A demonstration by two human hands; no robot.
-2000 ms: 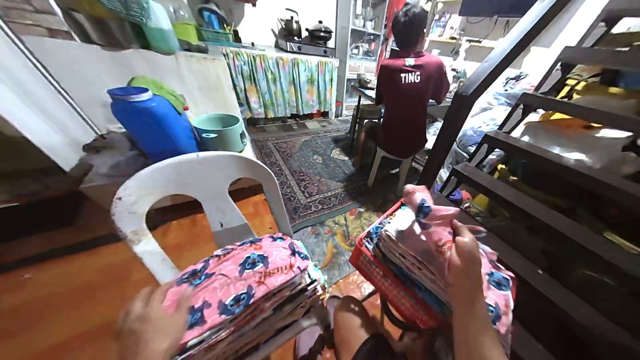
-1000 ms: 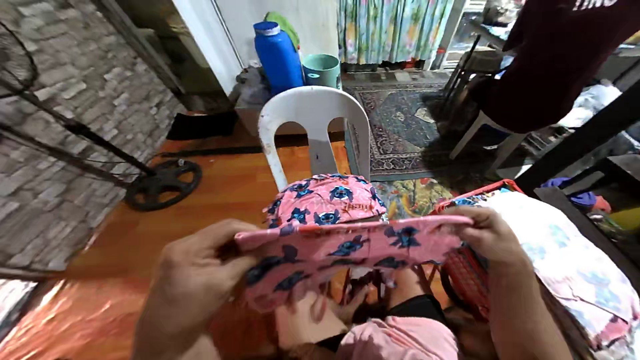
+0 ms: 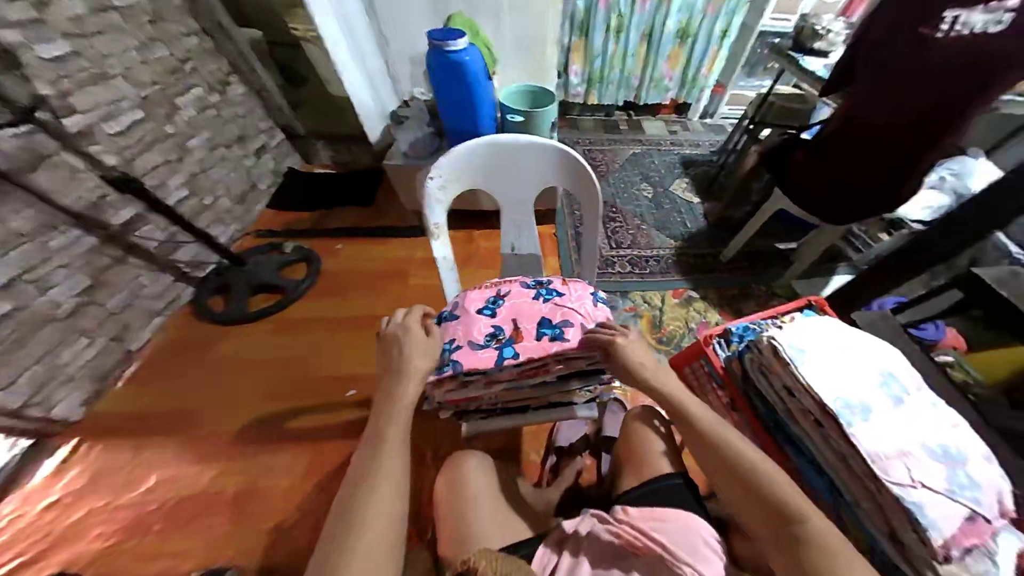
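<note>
A pink cloth printed with blue cartoon figures [image 3: 520, 324] lies on top of a stack of folded fabric pieces [image 3: 520, 392] on the seat of a white plastic chair [image 3: 518, 160]. My left hand [image 3: 410, 344] rests at the cloth's left edge, fingertips on it. At its right edge my right hand [image 3: 628, 352] has its fingers curled over the border; whether they pinch the cloth is hard to tell. To the right, a red plastic basket [image 3: 720, 400] holds another pile of folded fabric, with a pale printed cloth [image 3: 880, 400] uppermost.
Beyond the chair are a blue plastic container [image 3: 462, 92], a green bucket [image 3: 528, 110] and a patterned rug [image 3: 640, 200]. A round black stand base [image 3: 256, 284] is on the floor at left. A person in a dark shirt [image 3: 904, 120] sits on a white stool at the back right.
One second ago both hands held a pink printed cloth stretched above my lap; now they are lower, at the stack on the chair. The view has swung since two seconds ago.
</note>
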